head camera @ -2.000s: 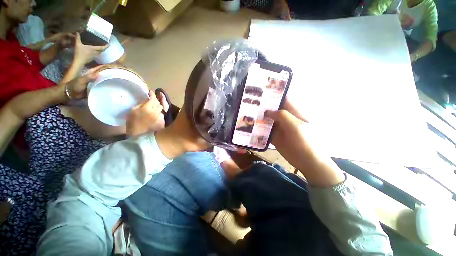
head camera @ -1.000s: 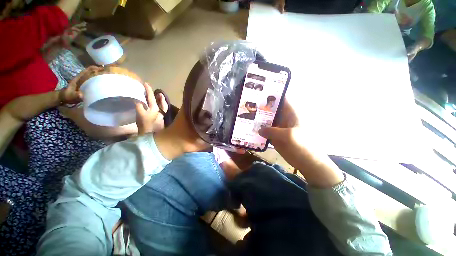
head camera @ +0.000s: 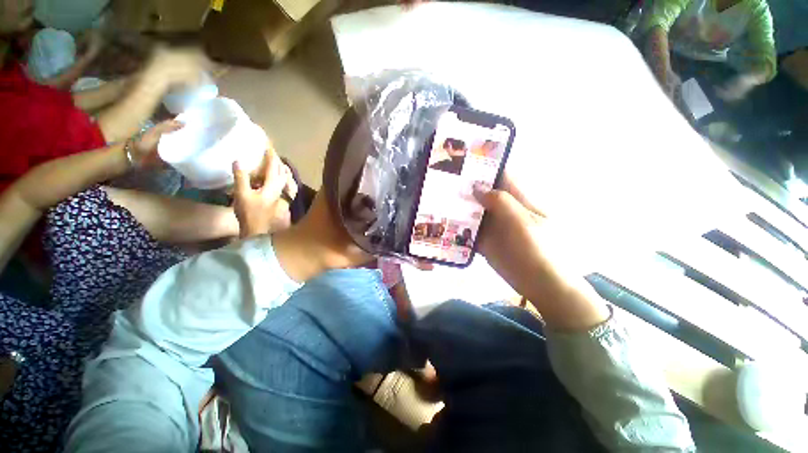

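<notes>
The smartphone is upright in front of me, its screen lit with a grid of pictures. My right hand is at its right edge, thumb on the screen. Behind and left of it is a dark round item, partly covered by crinkled clear plastic film. My left hand reaches behind the dark round item and supports it; most of its fingers are hidden. I cannot tell which hand bears the phone's weight.
Left, a person's hands hold a white tub; another in red sits beyond. A large white sheet covers slats on the right. A cardboard box stands at the back. A pale round item lies lower right.
The white sheet has shifted left and towards my knees. The phone's pictures have changed and my right thumb has moved up the screen. The neighbour's tub is turned differently; slats show at right.
</notes>
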